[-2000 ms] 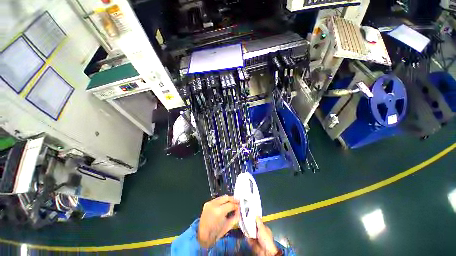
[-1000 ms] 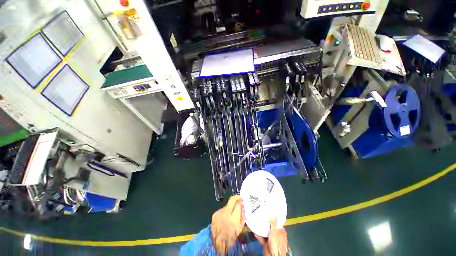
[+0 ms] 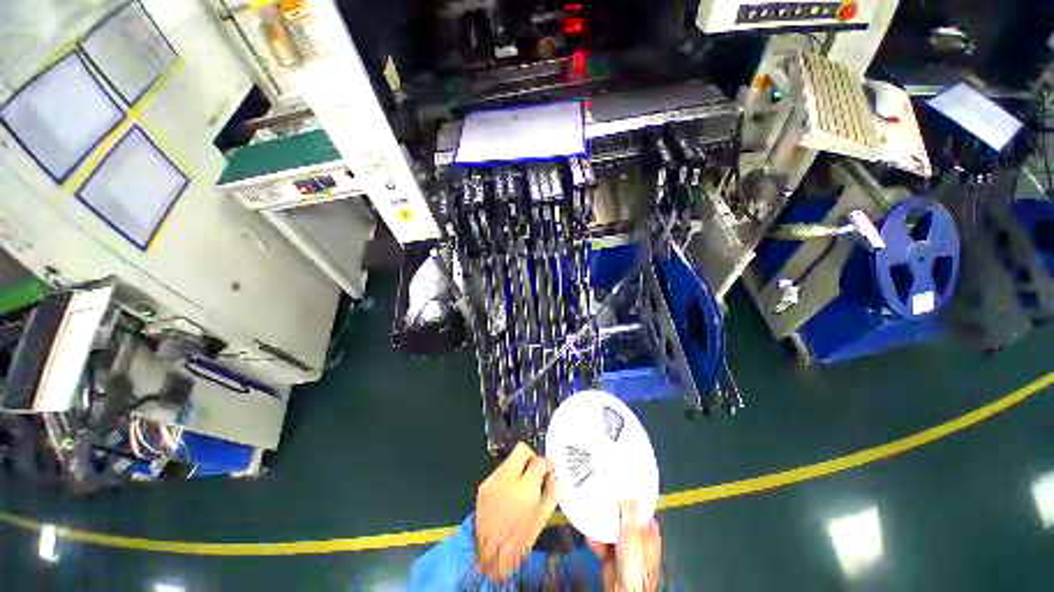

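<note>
A white component reel (image 3: 603, 465) with cut-out windows is held at the bottom centre, its flat face turned up toward me. My right hand (image 3: 633, 553) grips its lower edge, with the thumb on the face. My left hand (image 3: 514, 509) is at its left edge with bent fingers; its fingertips are at the rim, and whether they pinch a tape is too small to tell. Tape feeders (image 3: 526, 295) hang side by side from the machine front just beyond the reel. A record sheet (image 3: 520, 132) lies above them.
A large blue reel (image 3: 917, 258) stands at the right beside feeders. A keyboard (image 3: 840, 102) and mouse (image 3: 888, 101) are on a side shelf. A button panel (image 3: 786, 14) is at the top. A green-topped conveyor (image 3: 277, 157) is at the left. A blue bin (image 3: 639, 383) is below the feeders.
The reel was edge-on two seconds ago and now shows its flat face. Since one second ago, the reel and hands have shifted slightly left in view. Both hands stay at the reel.
</note>
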